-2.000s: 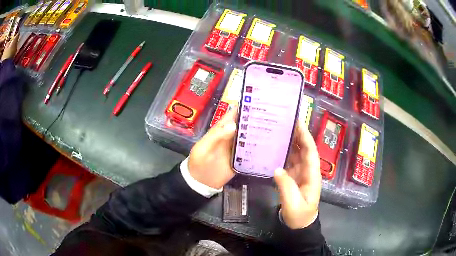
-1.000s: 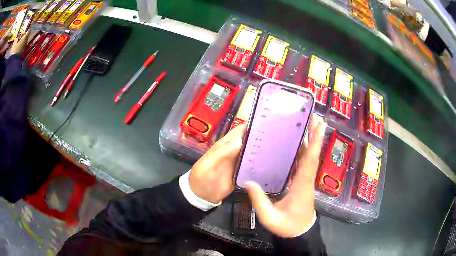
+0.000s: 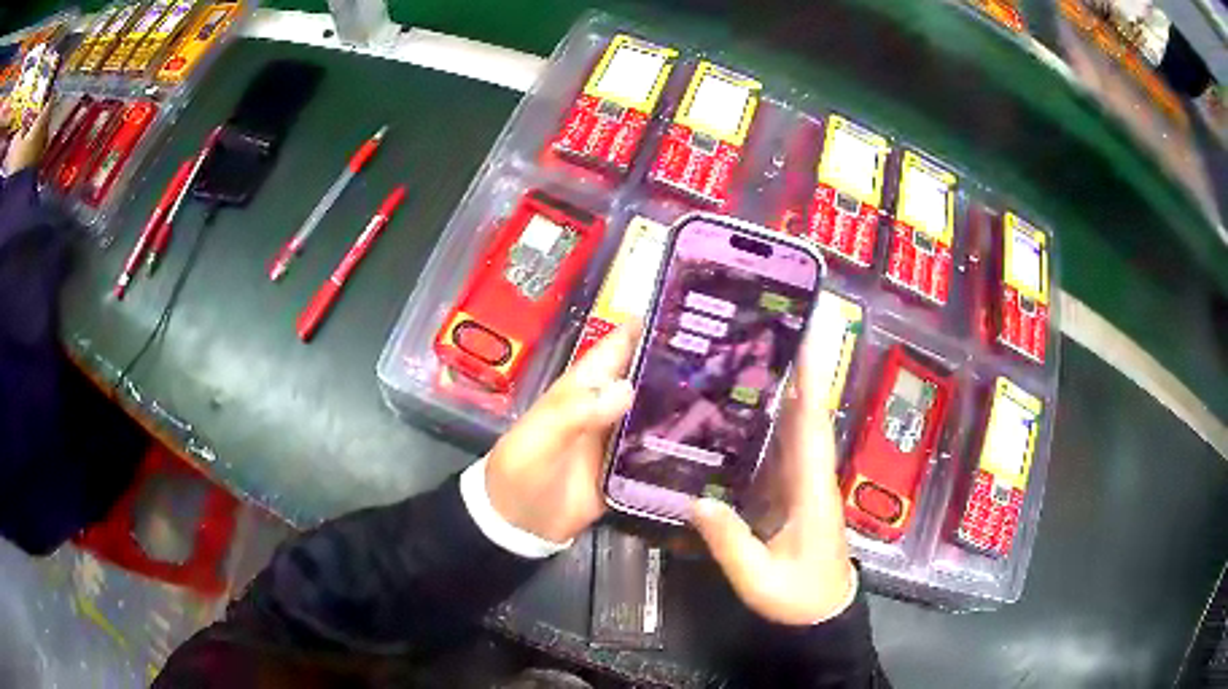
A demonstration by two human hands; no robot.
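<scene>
A smartphone (image 3: 714,370) with a lit screen is held upright between my two hands, above the clear blister tray (image 3: 424,330). My left hand (image 3: 552,458) grips its left edge. My right hand (image 3: 788,532) is along its right edge, with the thumb at the bottom of the screen. The screen shows light and green boxes over a dark picture. In the tray lie several red keypad phones with yellow screen frames (image 3: 694,135). Two red phones lie face down, one at the left (image 3: 523,289) and one at the lower right (image 3: 896,438). The smartphone and hands hide part of the tray.
A dark flat battery (image 3: 626,588) lies at the bench edge below the tray. Red pens (image 3: 353,263) and a black device with a cable (image 3: 243,162) lie to the left. A neighbouring tray (image 3: 135,81) and another person's sleeve (image 3: 47,350) are far left. A red stool (image 3: 168,525) stands below.
The smartphone screen has changed from a pale list to a dark picture with light and green boxes. The camera view has shifted slightly. Both hands still hold the smartphone.
</scene>
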